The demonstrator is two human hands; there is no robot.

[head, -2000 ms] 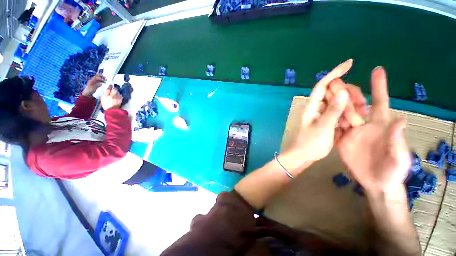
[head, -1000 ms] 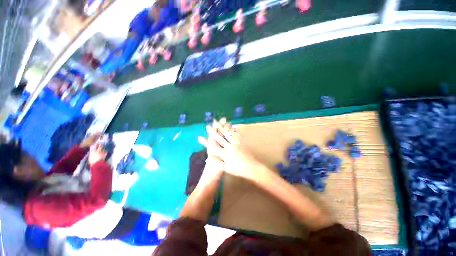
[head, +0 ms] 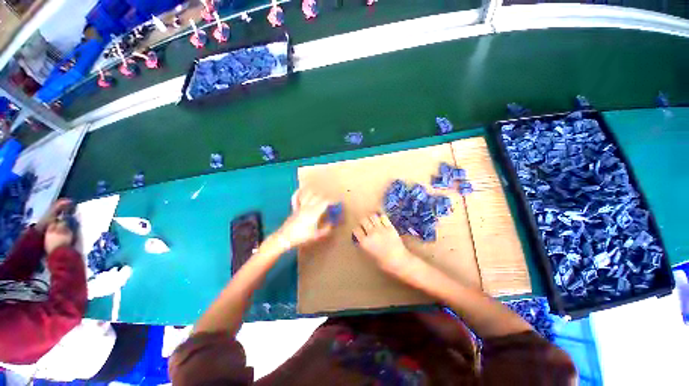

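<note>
My left hand [head: 308, 218] is over the left part of the tan cardboard sheet [head: 340, 275], with a small dark-blue plastic part [head: 334, 213] at its fingertips. My right hand [head: 380, 240] is low over the cardboard, fingers bent, at the left edge of a loose pile of blue parts [head: 415, 211]. A dark bit shows at its fingertips; whether it is gripped cannot be told. A smaller cluster of parts [head: 451, 179] lies beyond the pile, near the crease.
A large black-rimmed tray [head: 582, 203] heaped with parts stands right of the cardboard. A dark phone [head: 245, 240] lies left of it. The green belt [head: 363, 90] carries spaced parts; a smaller tray [head: 238, 69] stands beyond. A person in red sleeves [head: 57, 301] works at left, near white teardrop-shaped items [head: 134, 225].
The view has swung right and down, bringing the large tray in fully. My hands, together before with fingers spread, are now apart and lower over the cardboard, the left with a part.
</note>
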